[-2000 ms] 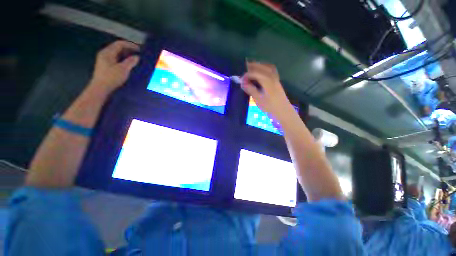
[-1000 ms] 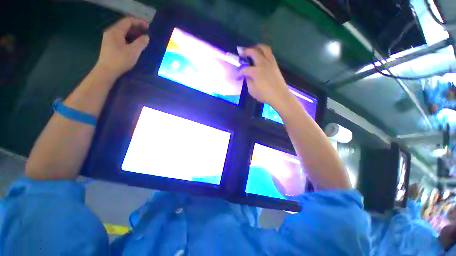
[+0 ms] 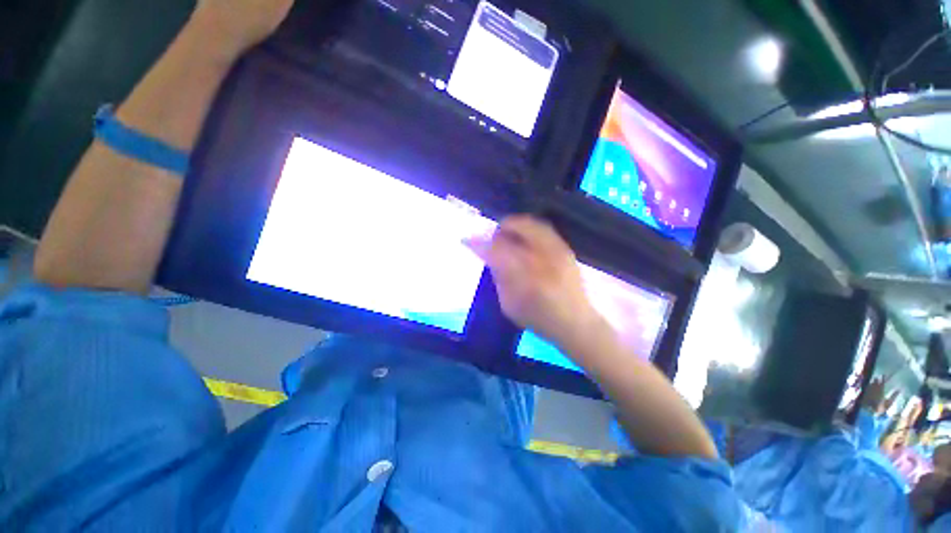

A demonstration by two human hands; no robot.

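Note:
Several lit tablets lie in black foam trays. The near-left tablet glows white. The far-left tablet shows a dark page with a white panel. The far-right tablet shows a colourful home screen. The near-right tablet is partly covered by my right forearm. My right hand is at the near-left tablet's upper right corner, fingertips together over the screen; whether they pinch anything is blurred. My left hand is at the trays' far-left edge, cut off by the top of the picture, its fingers not visible.
A white label roll lies right of the trays on the dark-green bench. Another black tray stands further right. People in blue smocks are at the right. Cables hang at the upper right. A yellow floor line shows below.
The view has shifted, so the trays sit higher. My right hand has moved from the far-left tablet's corner to the near-left tablet. The far-left screen changed from colourful to a dark page with a white panel.

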